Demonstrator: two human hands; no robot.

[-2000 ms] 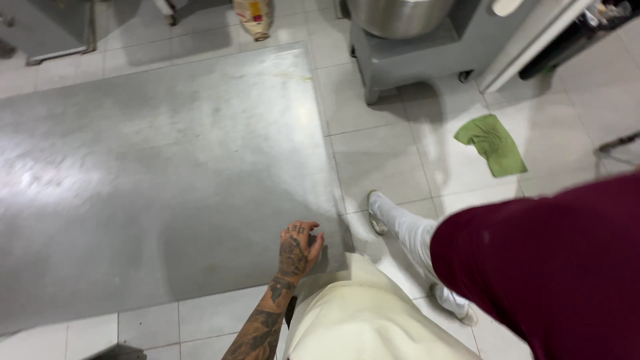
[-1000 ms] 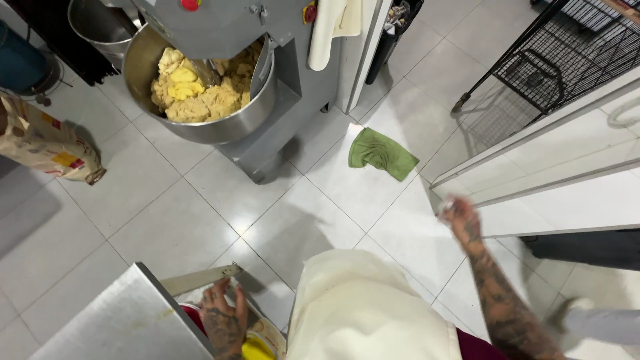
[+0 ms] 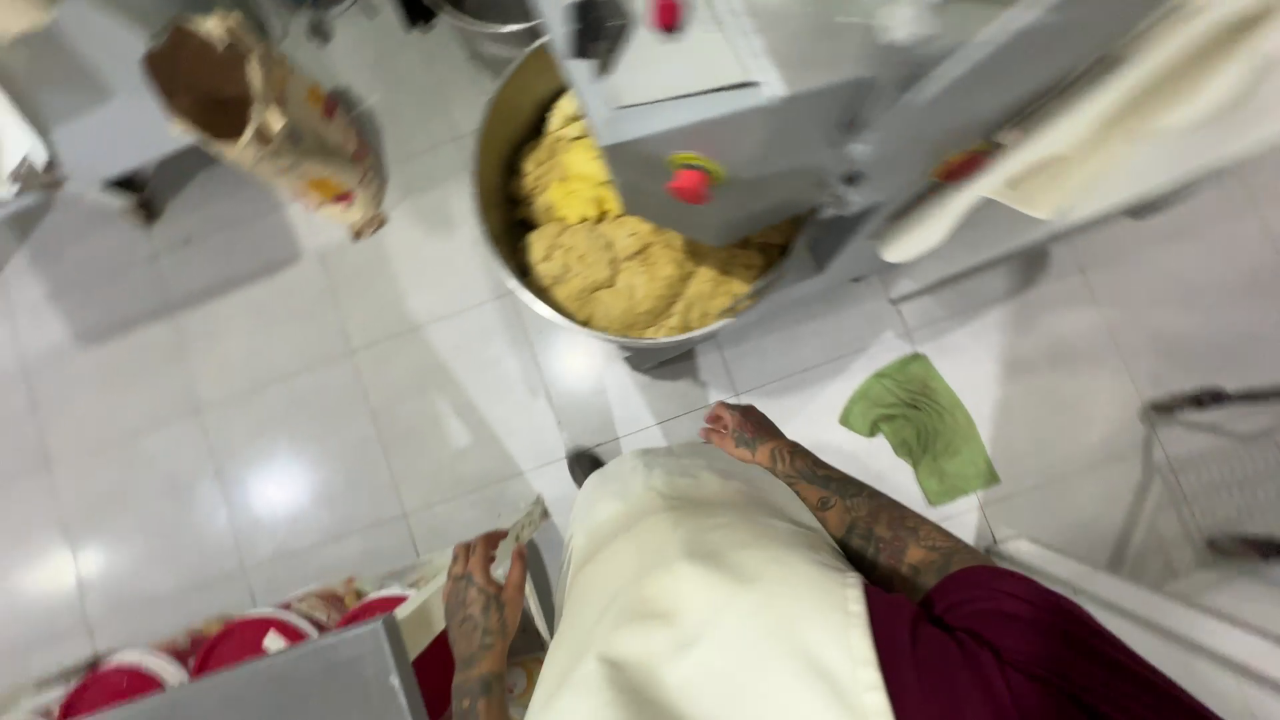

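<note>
My left hand [image 3: 482, 600] is at the lower left, its thumb and fingers around a pale flat strip [image 3: 523, 522] beside the metal table; what the strip belongs to is unclear. My right hand [image 3: 742, 432] hangs in front of the cream apron [image 3: 700, 600], loosely curled, with nothing visible in it. Beyond both hands stands a steel mixer bowl [image 3: 650, 342] holding lumpy dough [image 3: 625, 275] and a softer yellow mass [image 3: 580, 185]. The grey mixer [image 3: 740, 150] covers part of the bowl and bears a red button [image 3: 690, 182].
A green cloth [image 3: 925, 425] lies on the tiled floor at right. An open paper sack [image 3: 300, 150] stands at upper left. Red-lidded tubs [image 3: 250, 640] sit beyond the metal table's corner [image 3: 370, 665]. A wire rack [image 3: 1215, 480] is at right, and pale fabric [image 3: 1080, 130] hangs by the mixer.
The view has turned from the metal table to the mixer. My right hand has come from out at the right to in front of the apron. My left hand stays by the table's corner.
</note>
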